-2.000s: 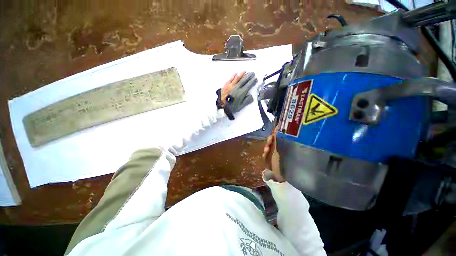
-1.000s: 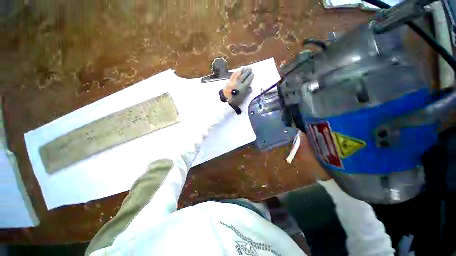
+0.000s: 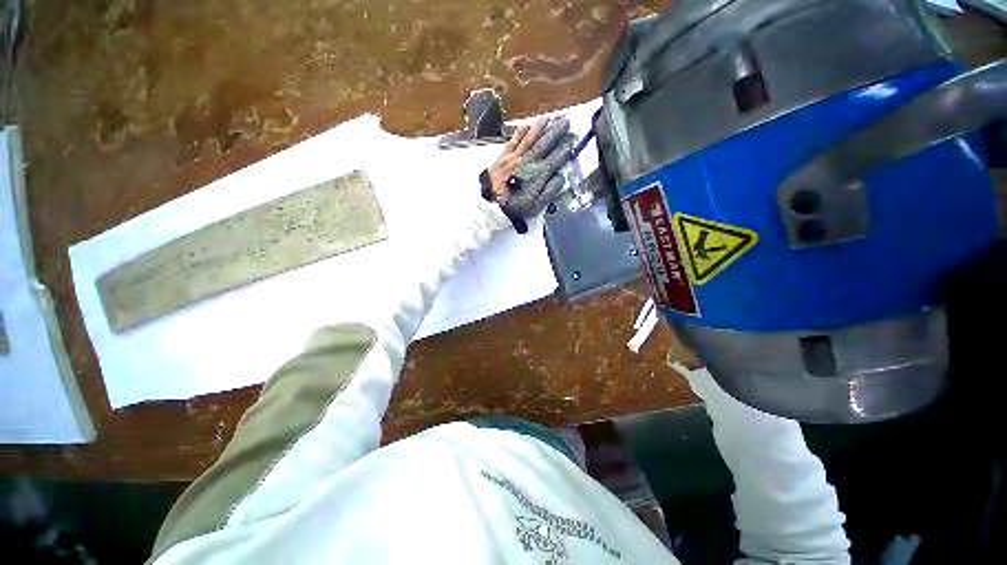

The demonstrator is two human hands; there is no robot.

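Note:
The white fabric lay [image 3: 298, 289] lies on the brown table, its notched end to the right. My left hand [image 3: 531, 171], in a grey mesh glove with some bare fingers, rests flat on the lay near that end, beside the silver clamp [image 3: 484, 117]. The blue and grey cutting machine [image 3: 839, 221] stands at the right, its grey base plate [image 3: 591, 252] against the lay's right end. My right hand [image 3: 682, 351] is mostly hidden behind the motor body, so its grip does not show. A flat metal bar [image 3: 245, 252] lies on the lay.
White cut-off slivers [image 3: 643, 326] lie on the table below the base plate. Another white stack [image 3: 39, 331] lies along the left edge. The worn brown table [image 3: 265, 66] extends behind the lay. Its near edge runs in front of my body.
The machine first shifted right from the lay's end, then its motor body came back left in view. My left hand stays on the lay, fingers more spread. White slivers now show by the base plate.

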